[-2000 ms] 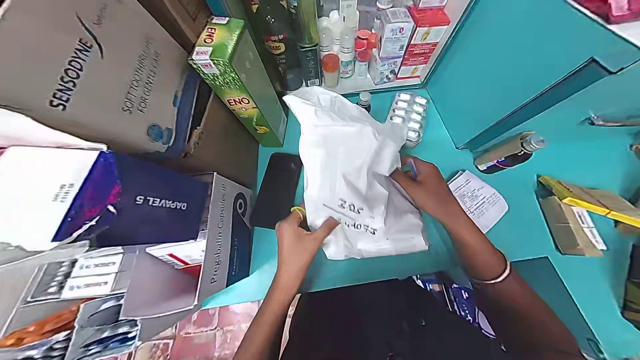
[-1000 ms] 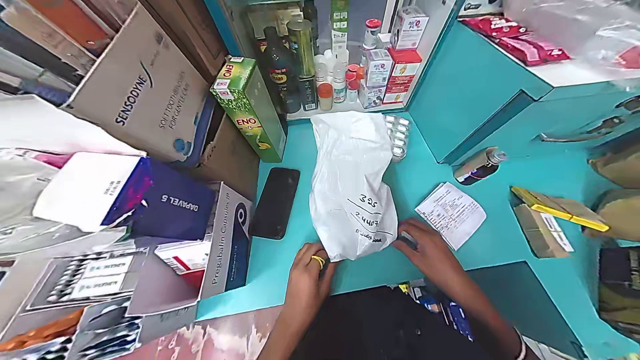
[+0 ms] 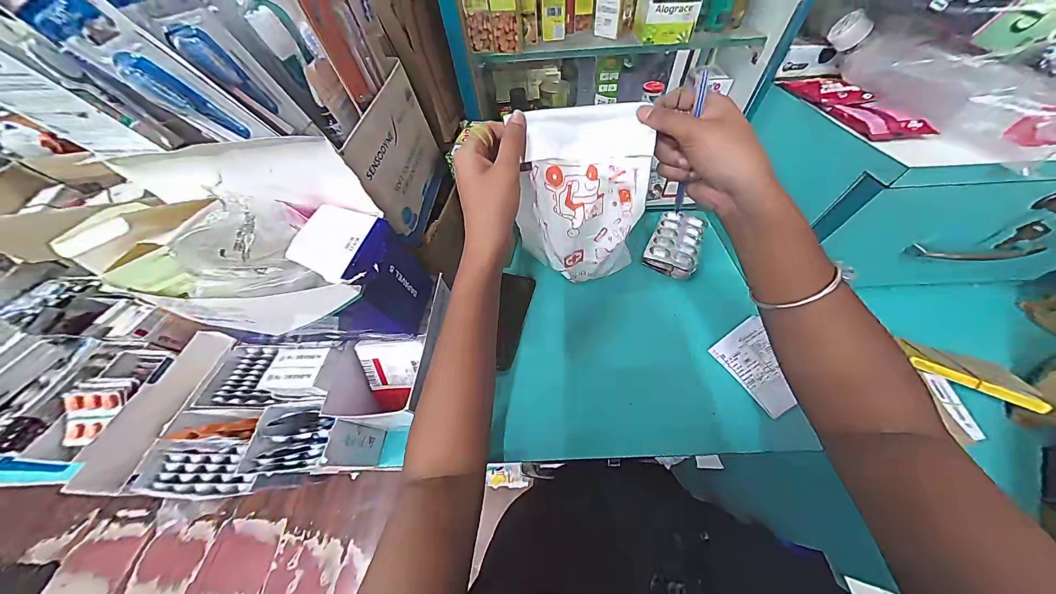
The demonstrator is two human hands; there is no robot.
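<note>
A white paper bag [image 3: 582,194] with red printing hangs upright between my hands above the teal counter, its top edge folded over. My left hand [image 3: 488,177] pinches the bag's upper left corner between thumb and finger. With thumb and finger my right hand [image 3: 709,148] grips the upper right corner, and a blue pen [image 3: 700,93] is also held in that hand. Blister strips of tablets [image 3: 675,244] lie on the counter just right of the bag. A dark mobile phone [image 3: 513,320] lies beside my left forearm, which partly hides it.
A printed paper slip [image 3: 755,365] lies by my right forearm. Medicine cartons, including a dark blue box [image 3: 388,280], and trays of blister packs [image 3: 202,469] stand at left. Behind the bag is a glass-shelved cabinet [image 3: 615,48]. A yellow-edged item [image 3: 982,379] lies at right.
The bag lay on the counter and now is lifted, held by its top corners with a printed side showing. Both hands have moved forward from the bag's near end. The view has shifted.
</note>
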